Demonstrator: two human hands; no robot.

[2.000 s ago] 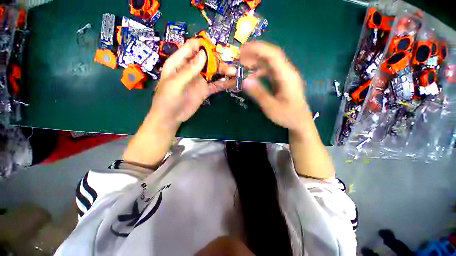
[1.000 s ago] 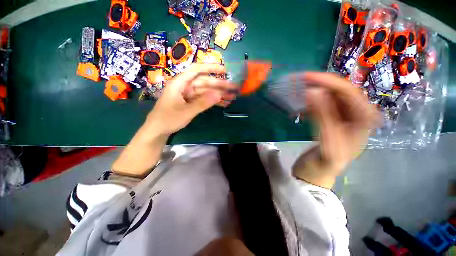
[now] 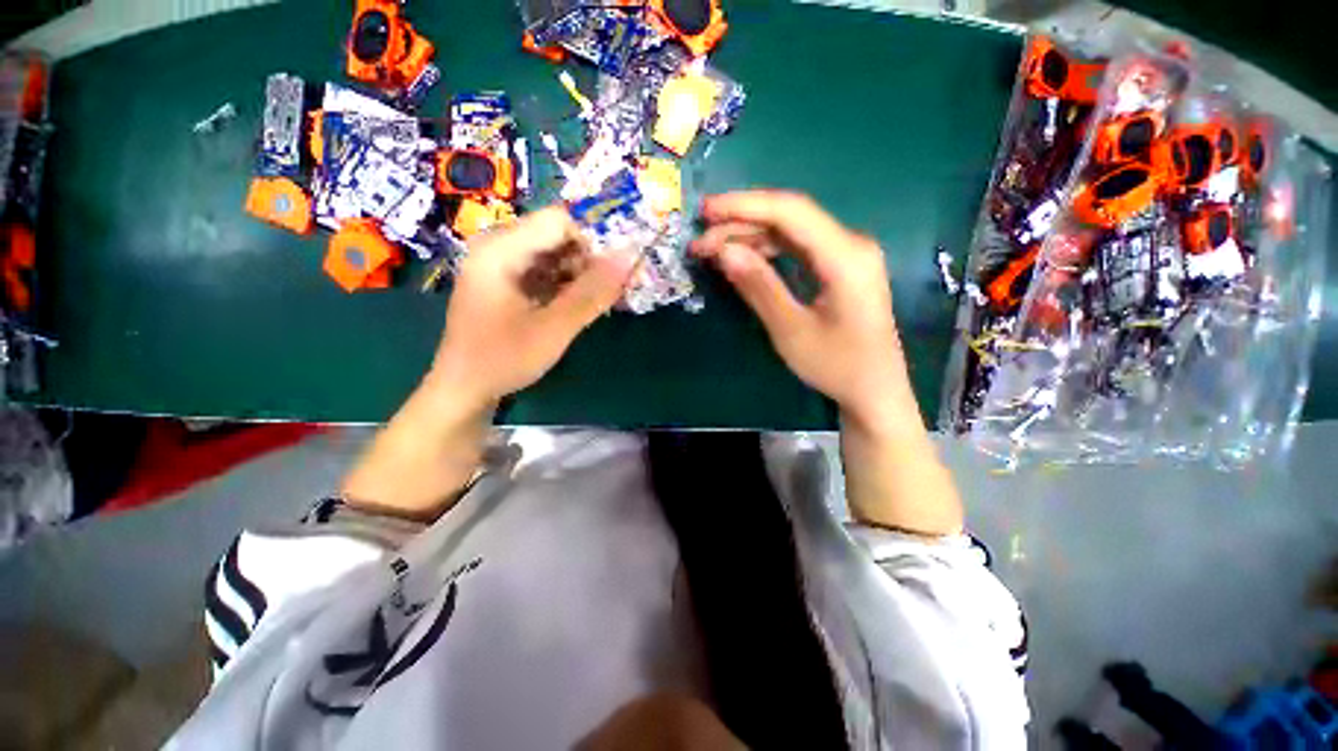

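My left hand is at the centre of the bench and holds a pale and blue circuit board between thumb and fingers. My right hand is just right of the board, thumb and fingers apart, with nothing visible in it. Behind the hands is a working pile of circuit boards and orange housings, some with a black oval. A yellow-orange square piece lies in the pile behind the held board.
A clear plastic bag full of orange housings and boards lies at the right. Another filled bag is at the left edge. Small whitish bits lie on the green bench. The bench's near edge is by my wrists.
The orange housing between my hands is no longer there; my left hand now holds a board. My right hand has come back from the right, and the grey piece with it is no longer seen.
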